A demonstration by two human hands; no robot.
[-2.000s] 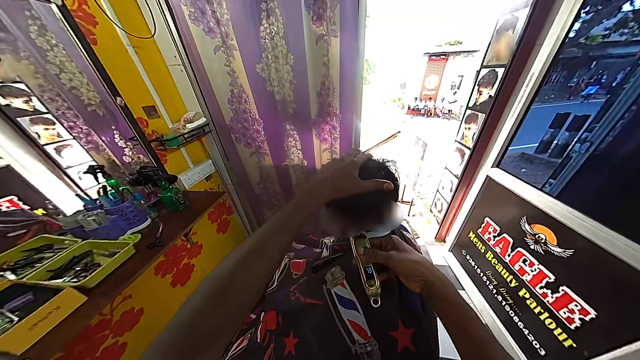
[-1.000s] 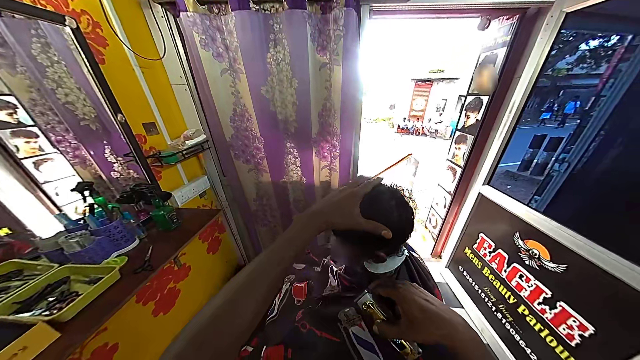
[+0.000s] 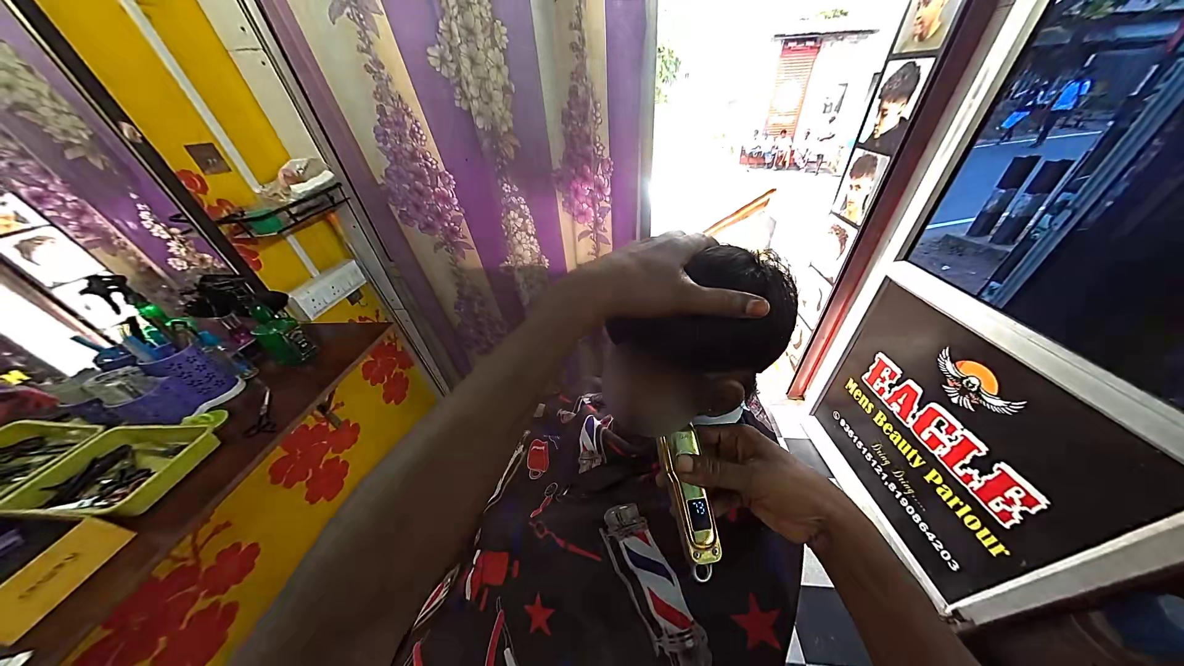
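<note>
A person with short dark hair (image 3: 740, 338) sits before me, wearing a black barber's cape (image 3: 564, 573) printed with red stars and barber poles. My left hand (image 3: 657, 277) rests on the head, a comb (image 3: 743, 211) sticking up from behind its fingers. My right hand (image 3: 749, 476) grips a gold hair clipper (image 3: 692, 504) with a small lit display. The clipper's upper end is by the lower side of the head, near the jaw; its exact contact is hidden. A white strip (image 3: 726, 416) shows at the neck.
On the left, a counter (image 3: 310, 370) holds a green tray (image 3: 176, 462) of tools, a purple basket (image 3: 190, 375), scissors (image 3: 264, 413) and bottles. A curtain (image 3: 518, 139) hangs behind the person. A doorway and a glass-fronted panel (image 3: 999, 444) stand at right.
One second ago the clipper was lower, beside the neck; my right hand has raised it to the lower side of the head. My left hand stays on the head.
</note>
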